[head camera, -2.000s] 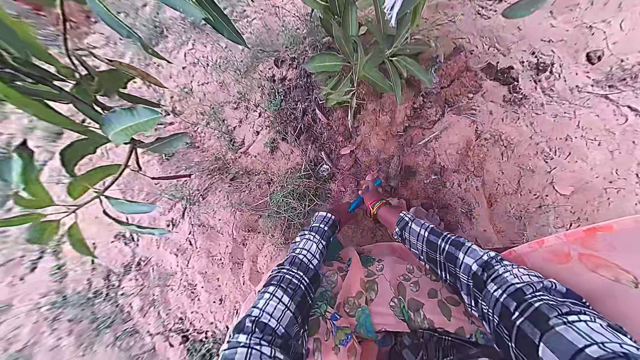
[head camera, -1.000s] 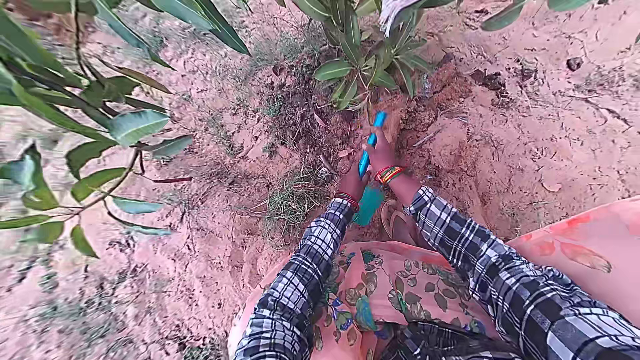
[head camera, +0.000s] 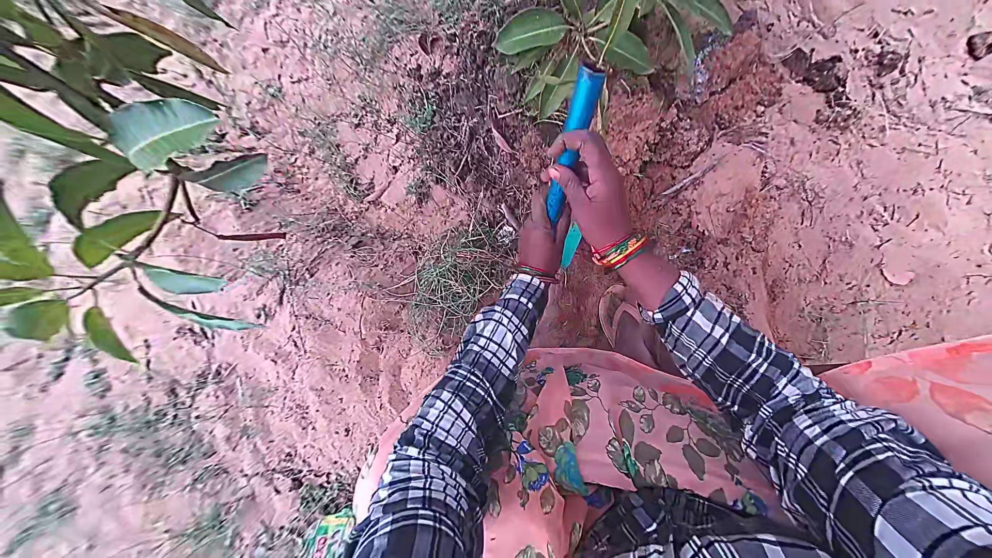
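A blue tubular handle (head camera: 581, 105) slants up and away from me, its far end raised by the leaves of a low plant (head camera: 612, 39). My right hand (head camera: 593, 182) is wrapped around its middle, with colored bands at the wrist. Lower down, my left hand (head camera: 542, 236) is closed on the near part of the same handle. A flat turquoise piece (head camera: 571, 245) shows just below the hands; whether it joins the handle I cannot tell. The rest of the tool is hidden.
Leafy branches (head camera: 155, 225) hang at the left. A dry grass tuft (head camera: 461, 271) grows beside my left forearm. A sandalled foot (head camera: 628, 322) shows below my hands, above the floral cloth (head camera: 643, 411). A green and yellow packet (head camera: 329, 535) lies at the bottom. Reddish soil (head camera: 852, 232) spreads right.
Both hands have moved forward with the blue handle, from near the cloth toward the low plant. More of the handle shows now, with its far end raised.
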